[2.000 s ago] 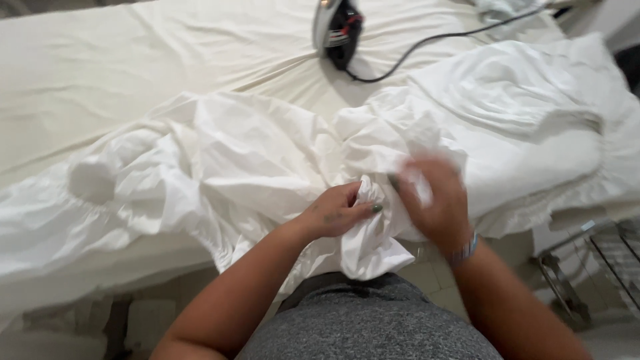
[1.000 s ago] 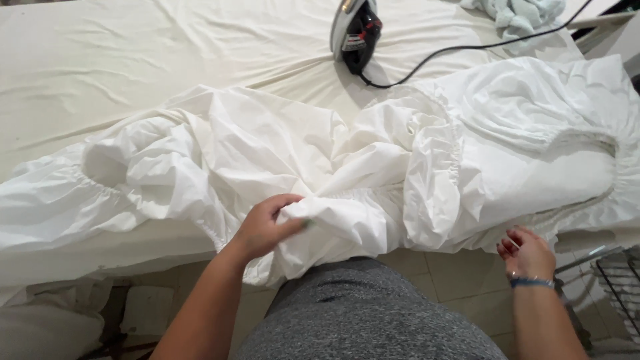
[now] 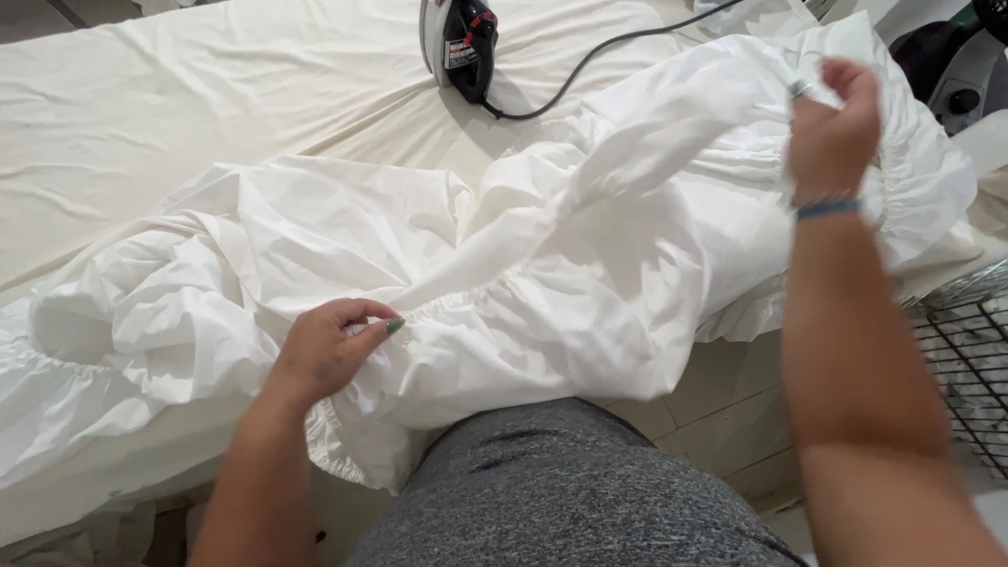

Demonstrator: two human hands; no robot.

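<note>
A white fitted sheet with a gathered elastic edge (image 3: 551, 315) lies crumpled along the near side of the padded table and hangs over its front edge. My left hand (image 3: 335, 346) pinches the gathered edge between thumb and fingers, left of centre. Raised at the upper right, my right hand (image 3: 835, 130) is blurred, its fingers curled at a lifted part of the same sheet; that part stretches from the middle up towards it. A steam iron (image 3: 465, 47) stands on its heel beyond the sheet.
A cream cover (image 3: 197, 87) with creases is spread over the table. The iron's black cord (image 3: 591, 63) runs off to the upper right. A black wire basket (image 3: 965, 370) stands low at the right, and a dark appliance with a knob (image 3: 945, 87) is at the far right.
My right hand has risen from beside the table's front edge to the upper right, and part of the sheet is now lifted towards it. My left hand stays at the sheet's near part.
</note>
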